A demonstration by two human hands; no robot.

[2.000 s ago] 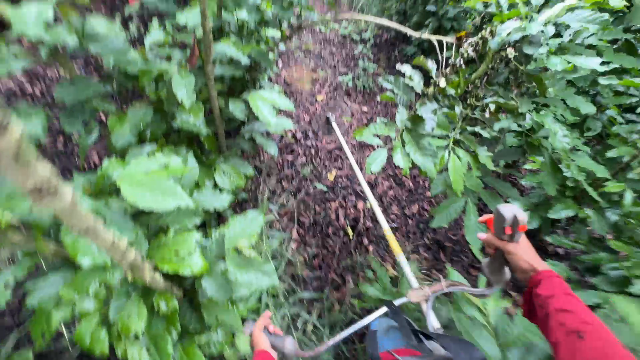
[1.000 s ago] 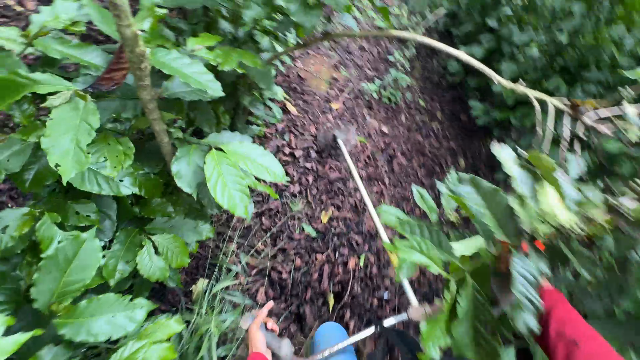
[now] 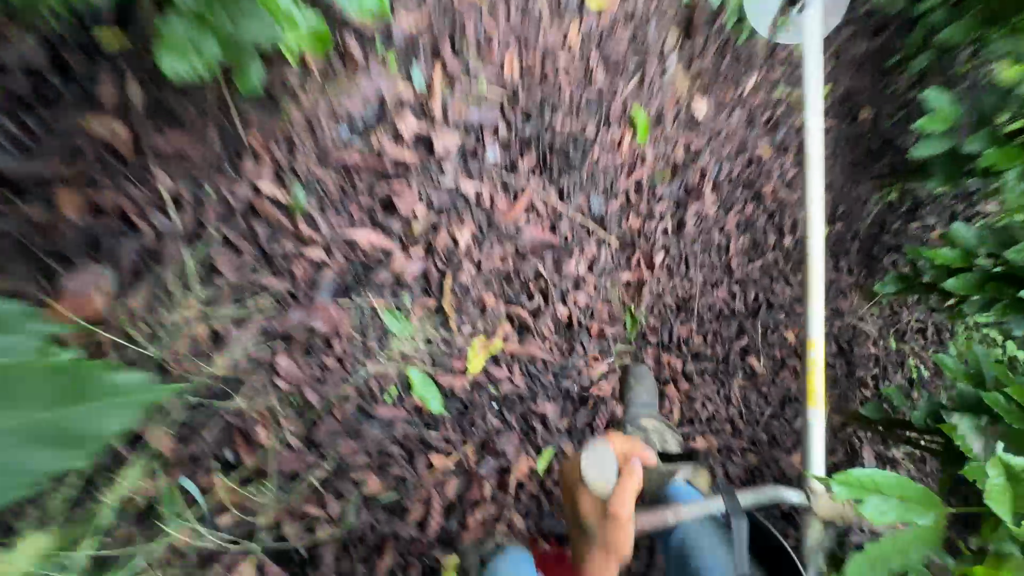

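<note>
My left hand [image 3: 606, 504] is closed around the grey grip [image 3: 599, 468] at the end of a curved metal handlebar [image 3: 720, 504], low in the view. The bar joins a long whitish shaft [image 3: 814, 264] with a yellow band, which looks like that of a brush cutter. At the shaft's far end, at the top edge, a pale round disc or guard [image 3: 788, 20] shows partly. A black strap [image 3: 734, 524] hangs beside the bar. My right hand is out of view.
Brown leaf litter [image 3: 480, 224] covers the ground. A dark boot [image 3: 640, 392] stands just beyond my left hand. Green leafy plants [image 3: 976, 264] line the right side, with more leaves [image 3: 64, 392] at the left edge and top left.
The view has tilted down towards the ground. My right hand on its grip, seen two seconds ago, has left the view. A boot has come into sight.
</note>
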